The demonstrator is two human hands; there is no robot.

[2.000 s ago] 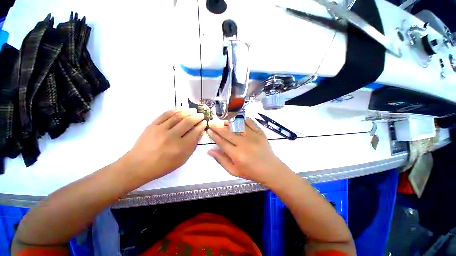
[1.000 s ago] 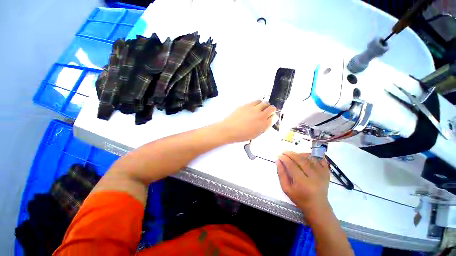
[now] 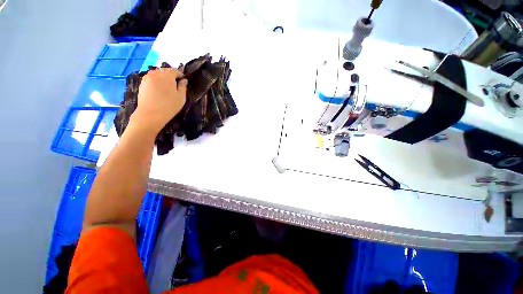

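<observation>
A fanned pile of dark brown-black plaid cuff pieces (image 3: 215, 100) lies at the left on the white table. My left hand (image 3: 160, 95) is over the pile, with thumb and forefinger closed at the edge of one dark plaid piece on top. The palm hides part of the pile. My right hand is not in view. The sewing machine head (image 3: 331, 86) stands right of the pile, with no cloth seen at the presser foot (image 3: 322, 131).
Black thread snips (image 3: 377, 171) lie right of the needle area. A long silver tool (image 3: 438, 80) lies on the machine arm by a black strap (image 3: 444, 106). Blue crates (image 3: 86, 135) stand left of the table and below its ruler-marked front edge (image 3: 275, 213).
My left hand has moved left from beside the needle to the pile. My right hand has left the picture. The dark strip behind the needle area is gone from there. The view has shifted.
</observation>
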